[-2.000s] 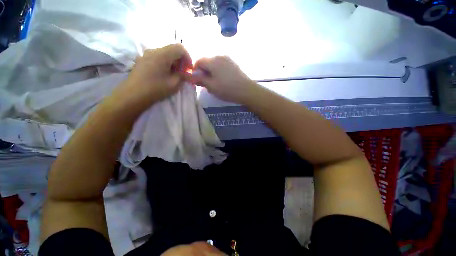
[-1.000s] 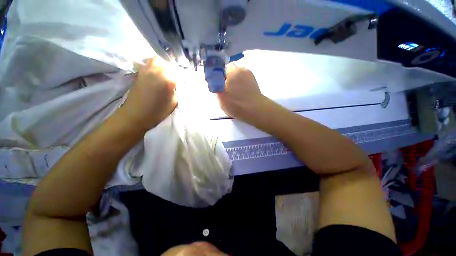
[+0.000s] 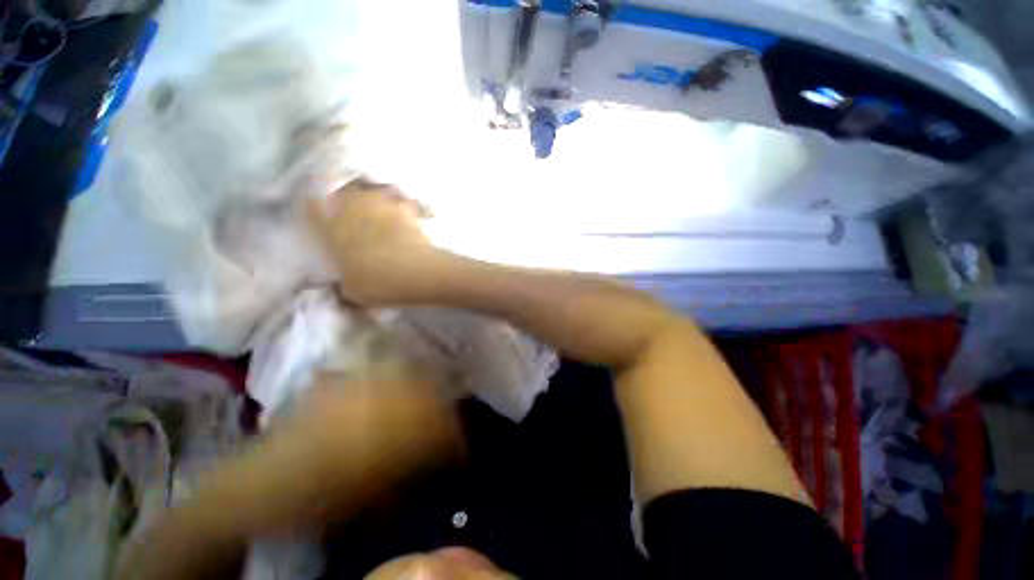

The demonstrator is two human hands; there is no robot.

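The white garment piece [image 3: 272, 255] lies bunched on the left part of the machine bed and hangs over the front edge toward my lap. Its folds are partly blurred. My right hand [image 3: 380, 244] reaches across to the left and grips the bunched cloth, left of the needle area. My left hand [image 3: 391, 425] is low over my lap, beside the hanging cloth, and strongly blurred; its fingers cannot be made out. The sewing machine head [image 3: 680, 68] is at the top, with a small blue attachment [image 3: 544, 133] by the needle. No hand is at the needle.
The lamp glare whitens the bed. A ruler strip [image 3: 771, 297] runs along the front edge. A red basket [image 3: 828, 397] with grey and white cloth stands at right below the table. A cloth pile [image 3: 85, 453] is at lower left. The black control panel [image 3: 873, 108] is upper right.
My right hand has left the needle area and moved left onto the cloth. My left hand has dropped toward my lap. The cloth has shifted away from the needle and bunched up.
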